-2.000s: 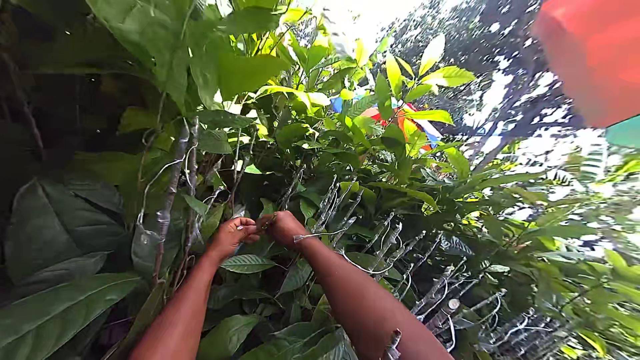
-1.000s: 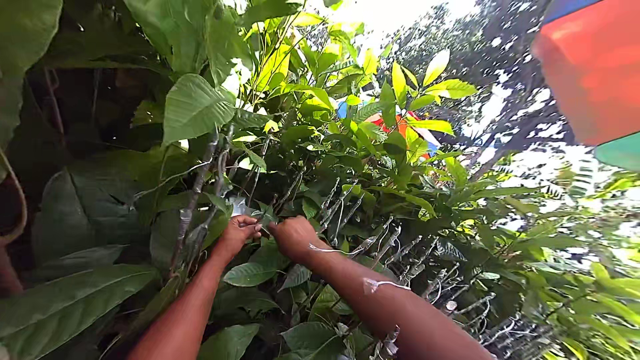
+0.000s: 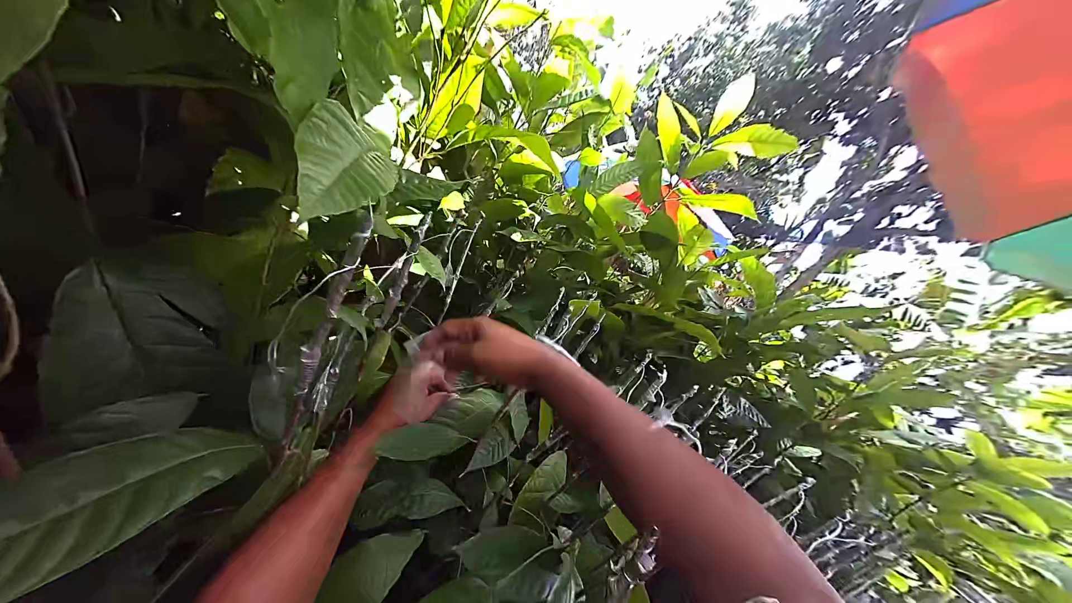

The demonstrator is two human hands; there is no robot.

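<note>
My left hand (image 3: pixel 419 390) is at the middle of the head view, blurred, with its fingers curled among leafy stems. Just above and right of it, my right hand (image 3: pixel 474 350) bends down over its fingertips. A small piece of clear plastic film (image 3: pixel 415 343) shows at the fingers; which hand grips it is unclear. To the left stands a thin stem wrapped in clear film (image 3: pixel 310 362). More wrapped stems (image 3: pixel 578 322) with loose film ends stand right of my hands, some behind my right forearm.
Large dark leaves (image 3: pixel 126 477) fill the left side. A broad leaf (image 3: pixel 342 159) hangs above my left hand. A red, blue and green umbrella canopy (image 3: pixel 988 126) covers the upper right corner. Another colourful canopy (image 3: pixel 670 205) shows behind the foliage.
My right hand has moved up and over to my left hand, its wrist now bent. The view has shifted a little.
</note>
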